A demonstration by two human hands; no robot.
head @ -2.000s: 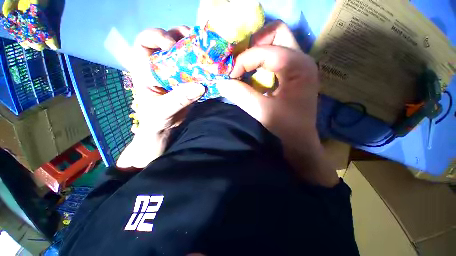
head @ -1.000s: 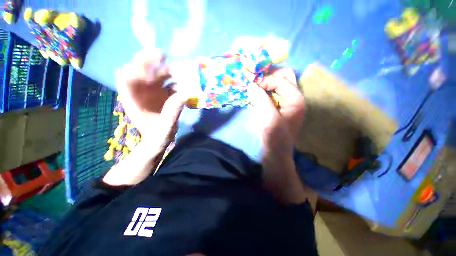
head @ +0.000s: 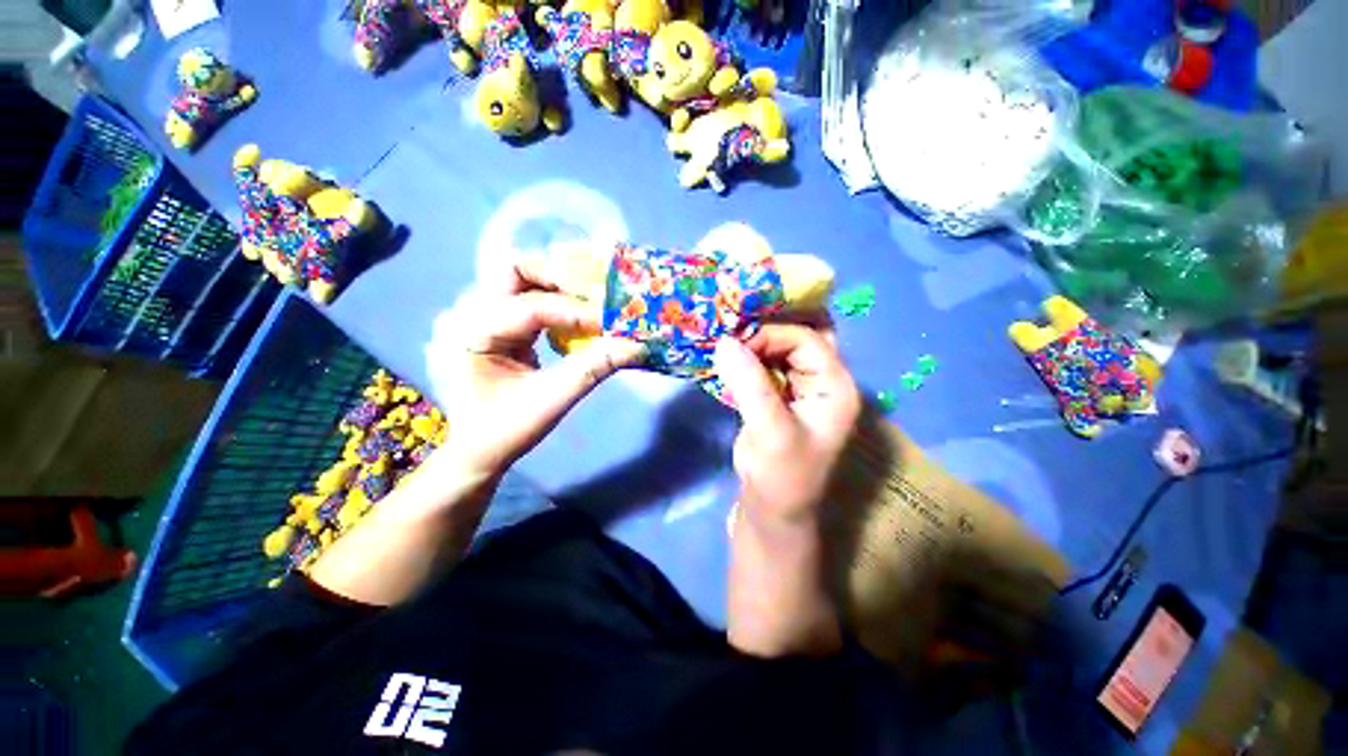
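A yellow plush doll in a blue, red and white floral outfit (head: 692,303) is held sideways above the blue table (head: 429,207). My left hand (head: 540,355) grips its left end, with the thumb at the lower edge of the cloth. My right hand (head: 791,392) pinches the lower right part of the outfit. The palm side of the doll and some fingertips are hidden behind it. Yellow parts stick out of the cloth at both ends.
Dressed dolls (head: 683,62) lie at the far side. A blue crate (head: 200,488) at left holds small dolls. Bags of white (head: 961,126) and green pieces (head: 1168,155) stand at far right. Cardboard (head: 924,517), a phone (head: 1150,660) and another doll (head: 1087,366) lie right.
The view has tilted up and shows more of the table's far side. The doll is farther from my body than two seconds ago, and my left hand now grips its left end.
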